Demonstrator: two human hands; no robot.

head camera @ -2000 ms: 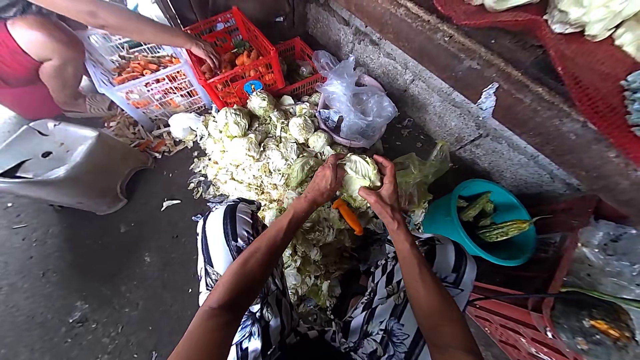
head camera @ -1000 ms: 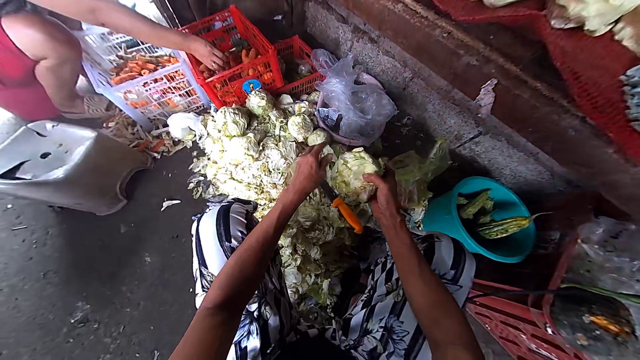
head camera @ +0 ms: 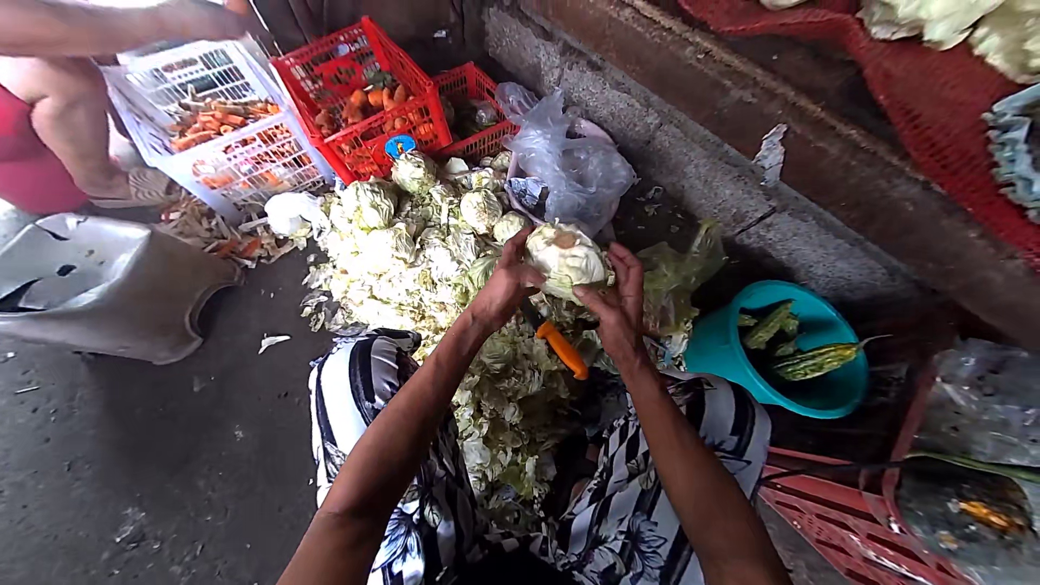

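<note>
A pale green cabbage (head camera: 566,258) with its brownish cut stem turned up is held between both hands, above a heap of cabbage heads and loose leaves (head camera: 406,272). My left hand (head camera: 508,284) grips its left side, and my right hand (head camera: 615,294) has its fingers on the right and lower side. Just below the hands, a knife with an orange handle (head camera: 562,351) lies on the leaves, part of its blade hidden. Other cabbage heads (head camera: 481,210) rest at the back of the heap.
Red crate (head camera: 370,122) and white crate (head camera: 244,162) with carrots stand at the back left, beside another person's arm (head camera: 122,28). A grey plastic stool (head camera: 106,284) is left. A teal basin (head camera: 812,398) with bitter gourds stands right. Plastic bags (head camera: 569,162) lie near the block wall (head camera: 682,146).
My left hand, apart from the cabbage one second ago, is back on it. The cabbage has been turned so its stem end shows. The other person's arm has drawn back from the red crate.
</note>
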